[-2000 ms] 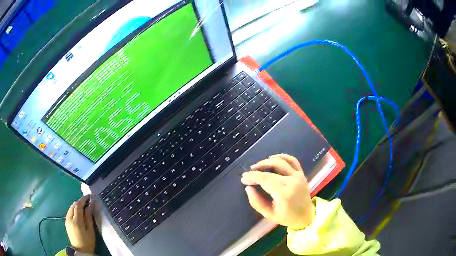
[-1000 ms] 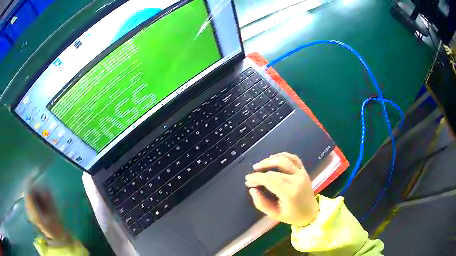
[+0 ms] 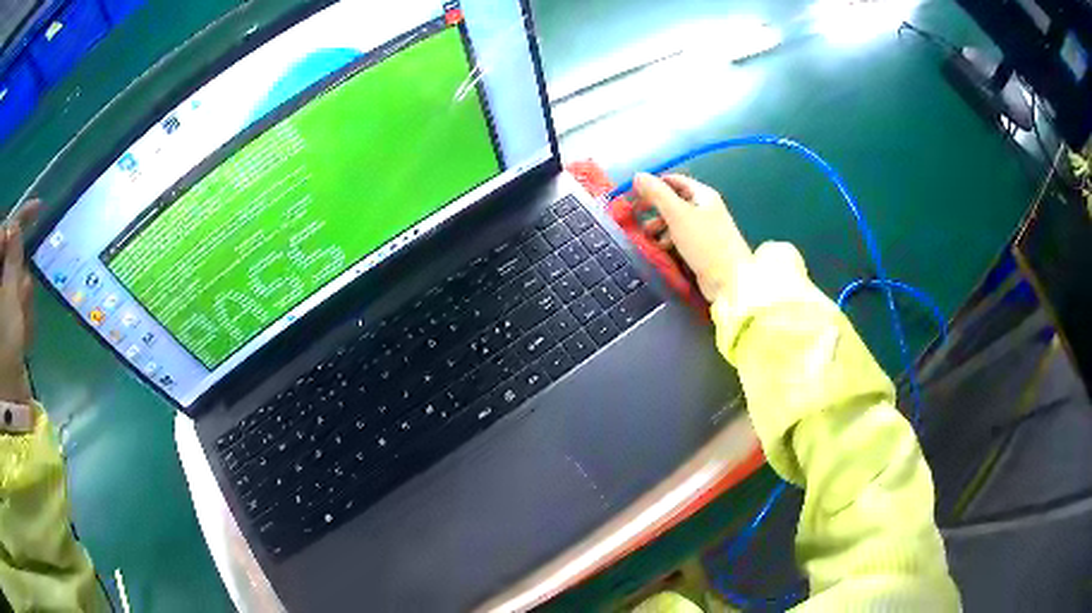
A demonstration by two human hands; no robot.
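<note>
An open dark grey laptop (image 3: pixel 527 443) lies in front of me, its screen (image 3: pixel 383 144) showing a green test window with "PASS". A blue network cable (image 3: pixel 766 141) runs to the laptop's right side near the hinge. My right hand (image 3: pixel 695 228) is at that spot, with thumb and fingers at the cable's plug end; the plug itself is hidden. My left hand (image 3: pixel 17 299) is at the left picture edge, beside the screen's left edge, partly cut off; I cannot tell whether it touches the lid.
An orange-red tray (image 3: pixel 659 258) and a pale sheet (image 3: pixel 210 479) show under the laptop. The bench has a shiny green mat (image 3: pixel 132 479). Blue bins (image 3: pixel 48 72) stand at the upper left. Dark equipment (image 3: pixel 988 90) is at the upper right. The cable loops down at the right.
My right hand has moved from the touchpad up to the cable end at the laptop's right side. My left hand has moved up from the lower left to beside the screen.
</note>
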